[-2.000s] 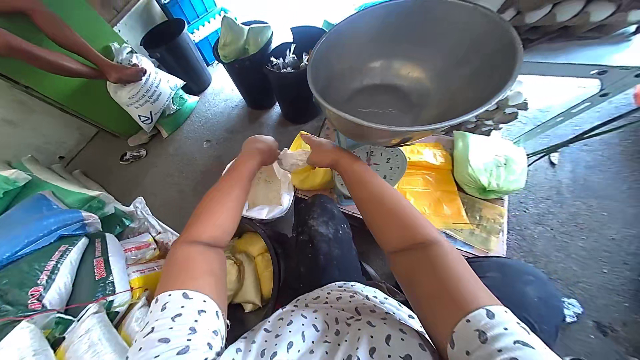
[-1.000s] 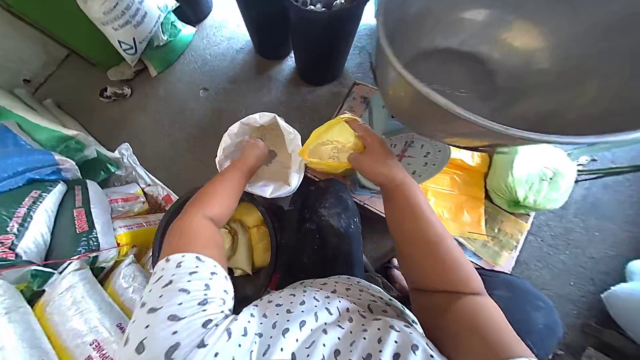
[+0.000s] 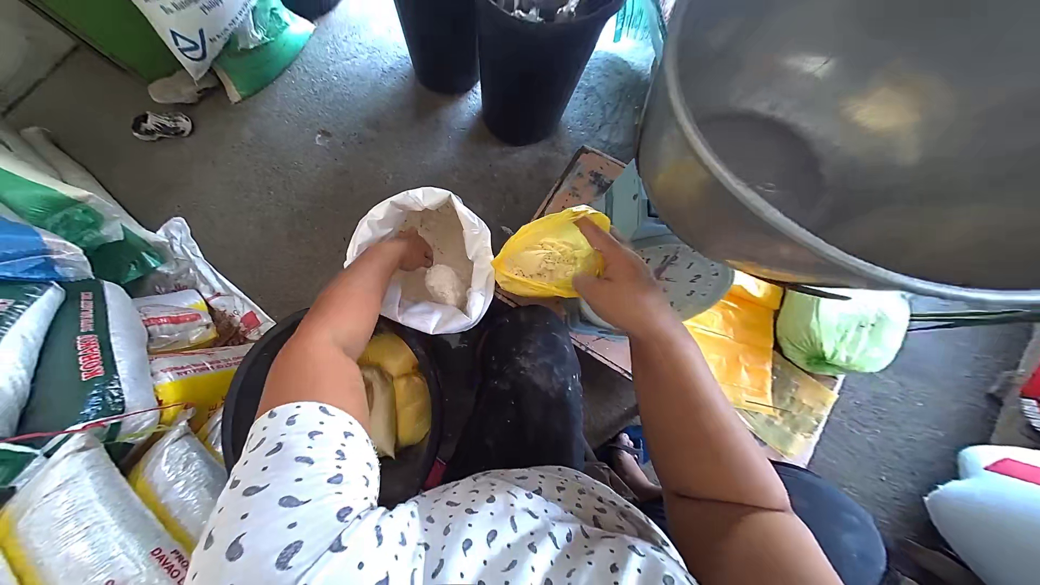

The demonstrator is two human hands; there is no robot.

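Observation:
My left hand (image 3: 412,250) is down inside an open white sack (image 3: 479,244) of pale powder, beside a whitish lump (image 3: 445,284); whether its fingers hold anything cannot be told. My right hand (image 3: 613,272) grips the rim of a yellow plastic bag (image 3: 548,256) with powder in it, just right of the sack. Behind that hand stands a dial scale (image 3: 686,278), partly under a large metal bowl (image 3: 812,162). Filled yellow bags (image 3: 410,398) lie in a black tub (image 3: 260,366) below my left forearm.
Flat orange-yellow bags (image 3: 735,349) and a light green plastic bundle (image 3: 845,329) lie right of the scale. Packed sacks (image 3: 81,357) crowd the left side. Black bins (image 3: 540,73) stand ahead on the concrete floor, and a shoe (image 3: 162,125) lies at the upper left.
Two seconds ago my hands were together at whitish material above the sack; they have since parted. My left hand has gone into the sack, and my right hand has taken hold of the yellow bag.

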